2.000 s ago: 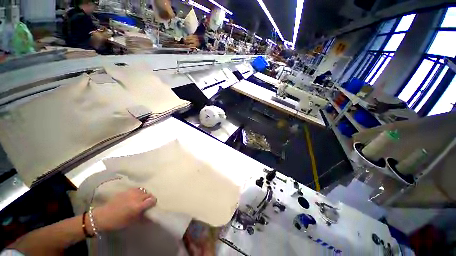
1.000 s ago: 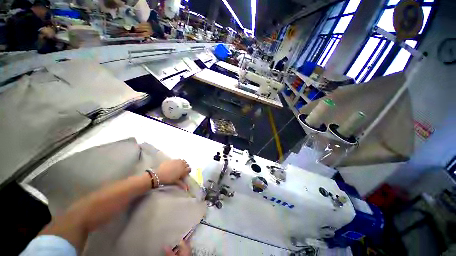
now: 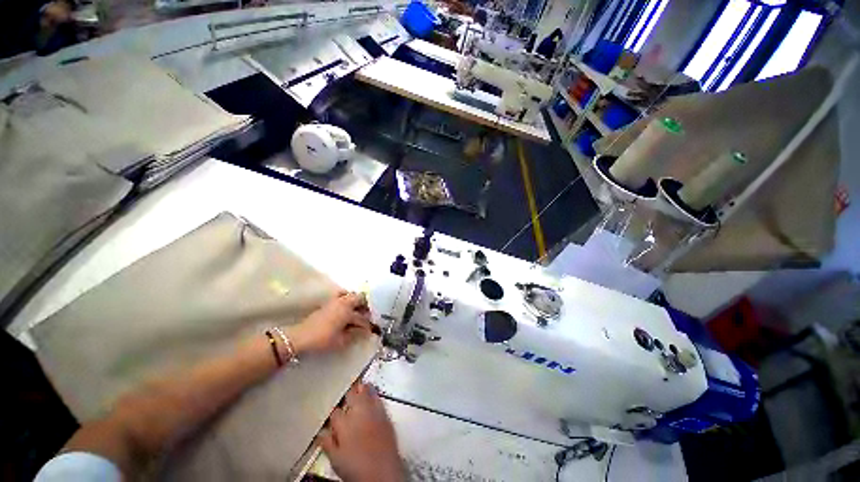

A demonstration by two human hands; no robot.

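A large beige fabric panel (image 3: 189, 329) lies flat on the white table, its right edge at the needle area (image 3: 401, 341) of a white sewing machine (image 3: 528, 348) with blue lettering. My left hand (image 3: 335, 323) lies on the panel just left of the presser foot, fingers bent onto the cloth. My right hand (image 3: 363, 438) is at the panel's right edge near the bottom of the picture, fingers on the edge. A small dark thing shows at its fingertips, too blurred to name. The foot and needle are partly hidden.
A thick stack of beige panels (image 3: 75, 151) lies at the left. Two thread cones (image 3: 651, 151) stand at the right behind the machine. A round white device (image 3: 321, 148) and a tray of small items (image 3: 424, 188) are beyond the table. The blue motor end (image 3: 721, 386) is at the right.
The panel has been turned and spread flatter, its edge now at the foot. My left hand stays by the foot; my right hand has moved up along the edge and shows more. The view has tilted down.
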